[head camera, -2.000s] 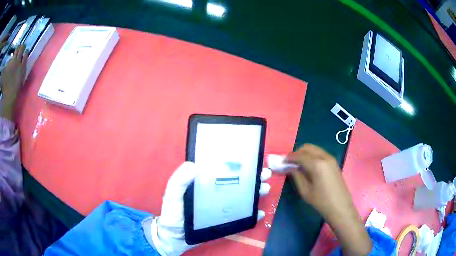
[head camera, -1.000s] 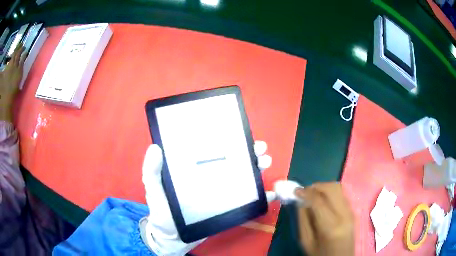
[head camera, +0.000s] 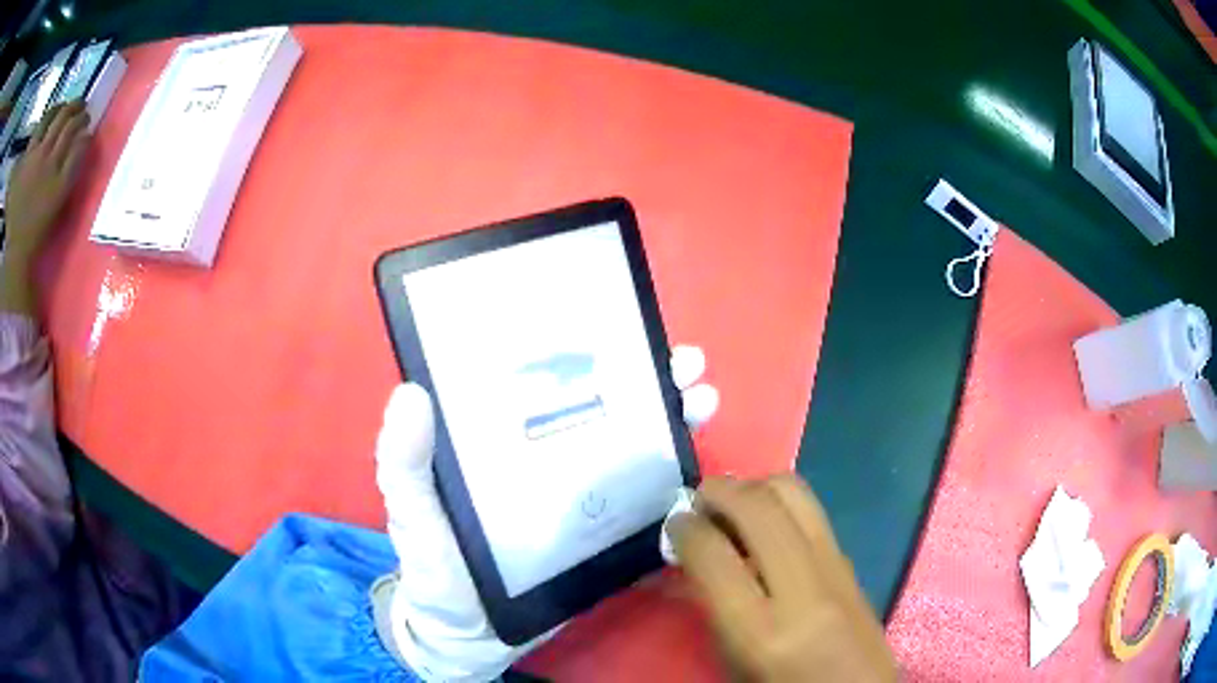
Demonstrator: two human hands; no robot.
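An e-reader [head camera: 554, 400] with a black bezel and a pale lit screen is tilted over the red mat, screen up. My left hand [head camera: 434, 547], in a white glove, holds it from below, thumb at its left edge and fingertips showing past its right edge. My bare right hand [head camera: 767, 567] pinches a small white wiping cloth [head camera: 675, 523] against the lower right edge of the e-reader. Most of the cloth is hidden by my fingers.
A white retail box [head camera: 194, 147] lies at upper left, beside a neighbour's hand [head camera: 47, 174]. Another box with a device [head camera: 1125, 140] sits at upper right. A small corded gadget [head camera: 962, 214], a dispenser bottle [head camera: 1134, 358], a crumpled wipe [head camera: 1058, 567] and a tape roll [head camera: 1138, 598] are at right.
My right hand has moved left and up, bringing the cloth onto the e-reader's lower right edge. The screen now shows a small picture and a power symbol. The surroundings have shifted in view.
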